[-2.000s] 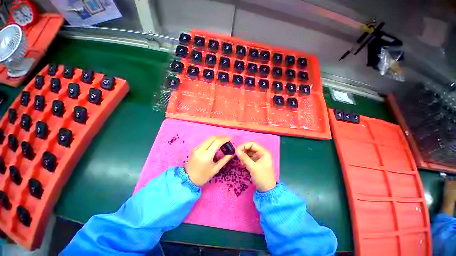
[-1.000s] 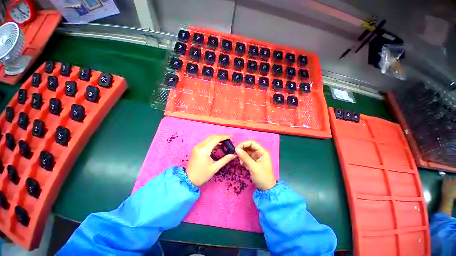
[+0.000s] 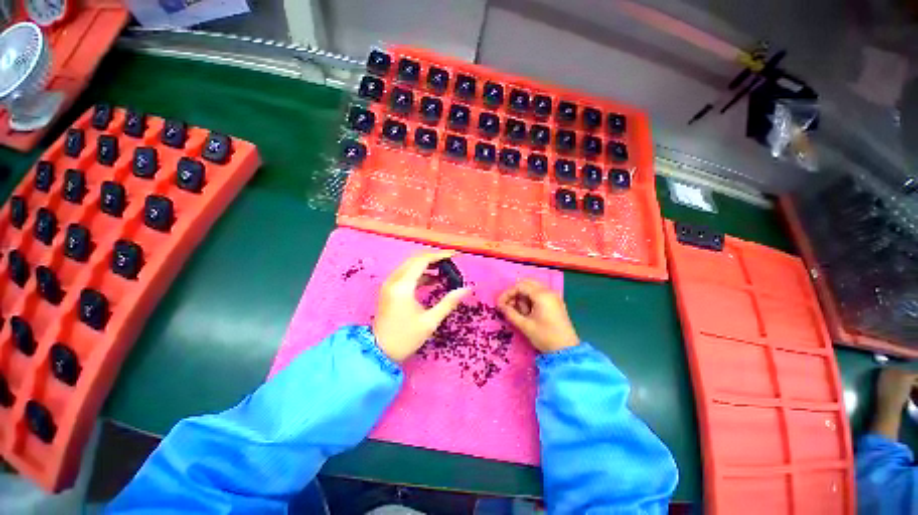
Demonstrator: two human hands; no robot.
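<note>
My left hand [image 3: 408, 307] holds a black housing [image 3: 449, 273] between thumb and fingers above the pink mat [image 3: 403, 417]. My right hand [image 3: 540, 314] is to its right, apart from the housing, with its fingers curled and the fingertips near the edge of the pile. Whether a tiny part is between those fingertips is too small to tell. The loose pile of tiny black fittings [image 3: 471, 340] lies on the mat between and below the hands. A small scatter of them lies at the mat's upper left.
The middle red tray [image 3: 483, 237] bears rows of housings. The left red tray [image 3: 161, 264] holds spaced housings. The right red tray [image 3: 750, 377] has housings at its far end. A white fan [image 3: 22, 62] stands far left. Another person's hand and blue sleeve [image 3: 886, 463] show at far right.
My right hand has moved right, away from the housing. The housing is tilted differently in my left hand, which has opened a little. The view has shifted slightly.
</note>
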